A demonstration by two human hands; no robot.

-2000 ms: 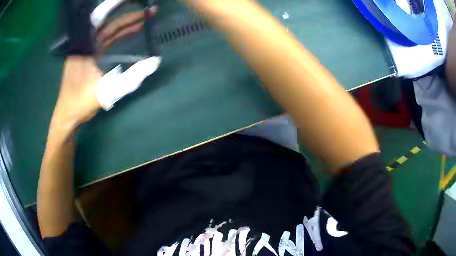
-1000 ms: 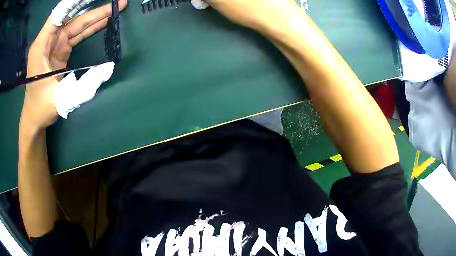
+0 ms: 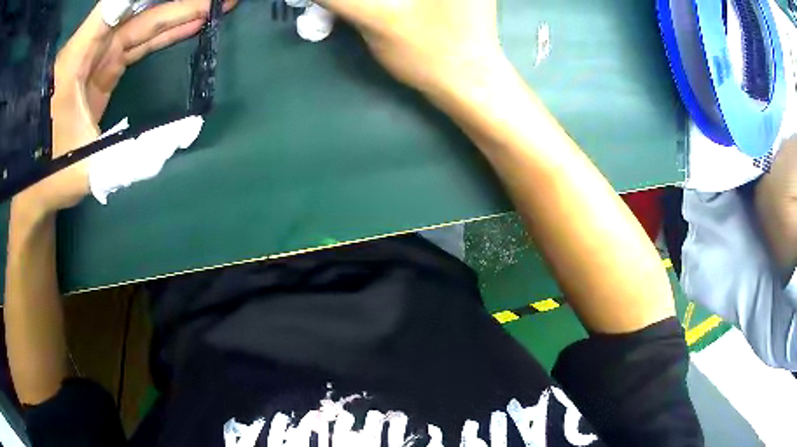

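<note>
My left hand (image 3: 109, 109), with white cots on the thumb and a fingertip, holds a black phone middle frame (image 3: 203, 65) at the upper left. The frame's long edge runs left past the wrist, and its open centre shows my fingers. My right hand (image 3: 419, 35) is at the top edge, partly cut off, with a white cot on a finger. A row of small black pieces (image 3: 281, 10) shows beside its fingertips. Whether the right fingers hold anything is hidden by the hand and the picture's edge.
The work lies on a dark-green mat (image 3: 349, 166). A large blue reel (image 3: 696, 74) sits on a white sheet (image 3: 710, 164) at the upper right. A small clear scrap (image 3: 543, 42) lies on the mat. A person's grey-clad arm (image 3: 734, 253) is at the right edge.
Since a second ago, my right hand has come further into view and covers more of the black row. Earlier, my left hand moved left and down with the frame, which was blurred then.
</note>
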